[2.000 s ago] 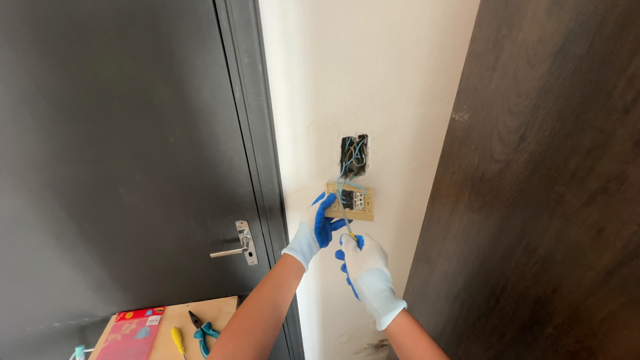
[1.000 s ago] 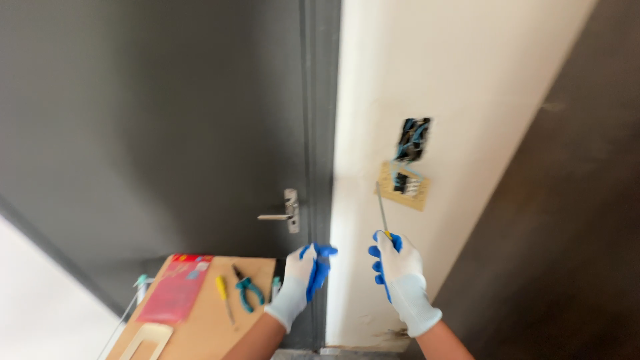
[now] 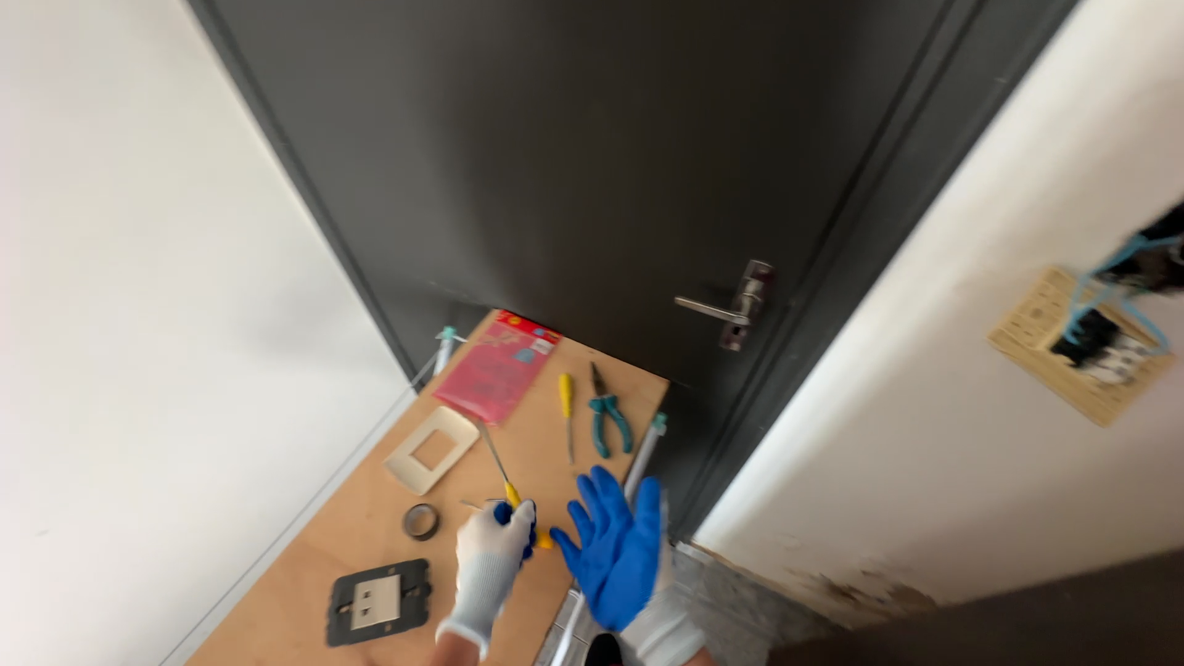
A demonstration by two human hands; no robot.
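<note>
My left hand (image 3: 495, 546), in a white and blue glove, is closed around a yellow-handled screwdriver (image 3: 511, 494) over the wooden board; its shaft points up-left. A second yellow handle end (image 3: 544, 539) shows beside the fingers, partly hidden by them. Right of it, my right hand (image 3: 615, 555) is spread, blue palm up, holding nothing. Another yellow screwdriver (image 3: 566, 398) and teal-handled long-nose pliers (image 3: 606, 414) lie above the hands. On the wall at right, a beige socket plate (image 3: 1045, 324), seen from behind, hangs by blue wires from a wall opening (image 3: 1161, 254).
On the board (image 3: 305, 573) lie a pink plastic packet (image 3: 490, 370), a beige cover frame (image 3: 412, 470), a tape roll (image 3: 421, 522) and a dark-framed socket module (image 3: 376, 603). Behind stands a grey door (image 3: 592, 166) with a metal handle (image 3: 717, 310).
The view has swung left and down to the board. Both hands have left the hanging plate. My right hand, which held a screwdriver, is now empty; my left hand, empty a second ago, now grips one.
</note>
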